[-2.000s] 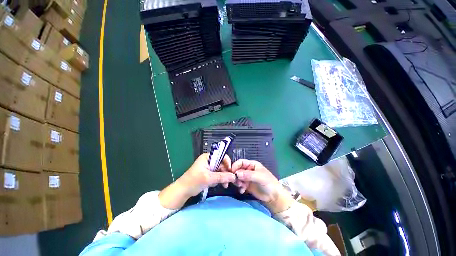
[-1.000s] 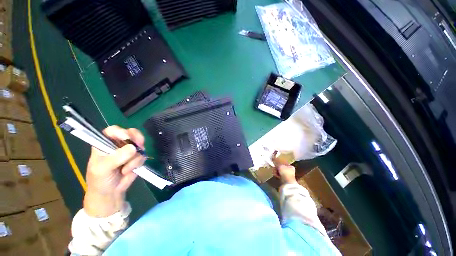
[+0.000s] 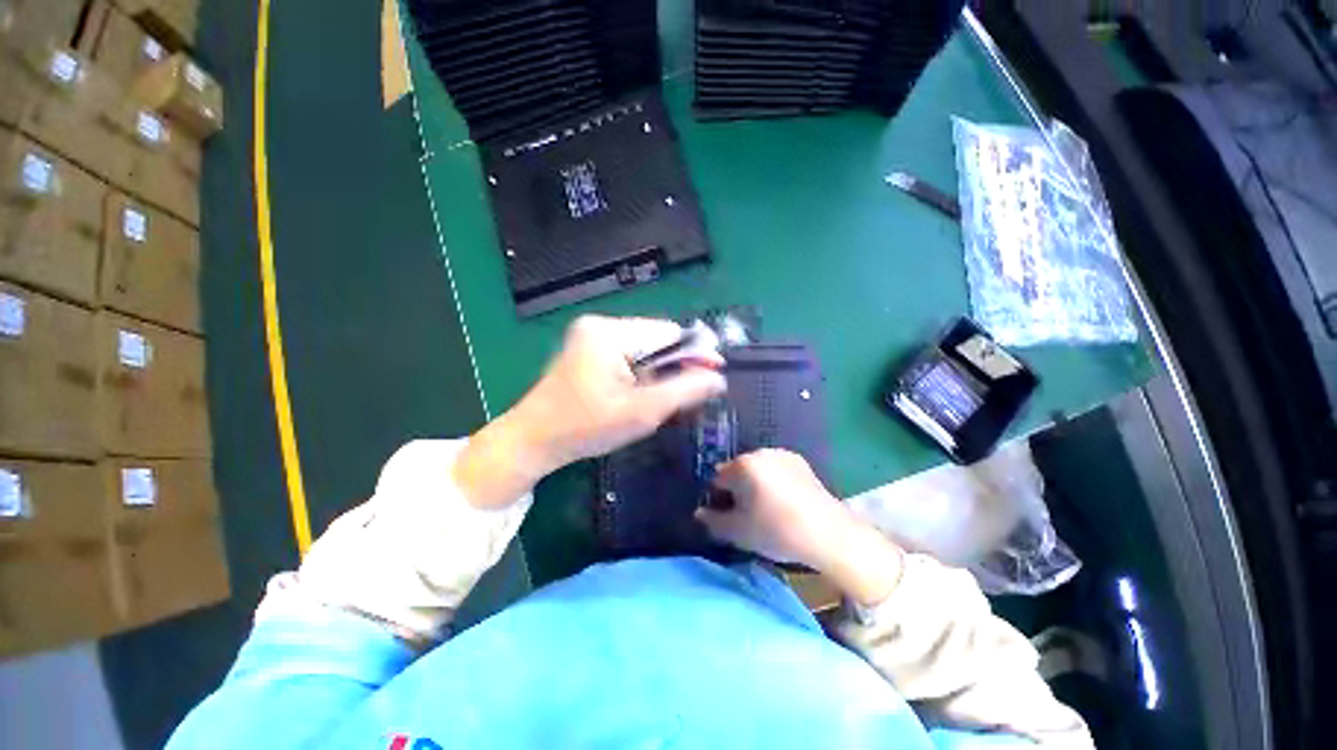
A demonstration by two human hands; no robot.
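A black ribbed cover (image 3: 785, 403) lies on the green bench close to my body, with the edge of another dark piece showing behind it. My left hand (image 3: 609, 393) is above the cover's far left part, closed on the label strips (image 3: 678, 352), which are blurred. My right hand (image 3: 770, 506) is low over the cover's middle, with its fingertips bent down at the surface. Whether it holds anything is hidden. A further black cover (image 3: 594, 213) with a pale printed patch lies flat beyond my left hand.
Two tall stacks of black covers (image 3: 535, 66) stand at the far side. At the right are a small black tray (image 3: 960, 393), a flat clear bag (image 3: 1041, 235) and a dark knife-like bar (image 3: 924, 192). A crumpled clear bag (image 3: 982, 513) hangs by the bench edge. Cartons (image 3: 88, 337) line the left.
My right hand has moved from over the open carton to the near cover. My left hand has moved with the strips from the left side to above the cover. The view has turned back.
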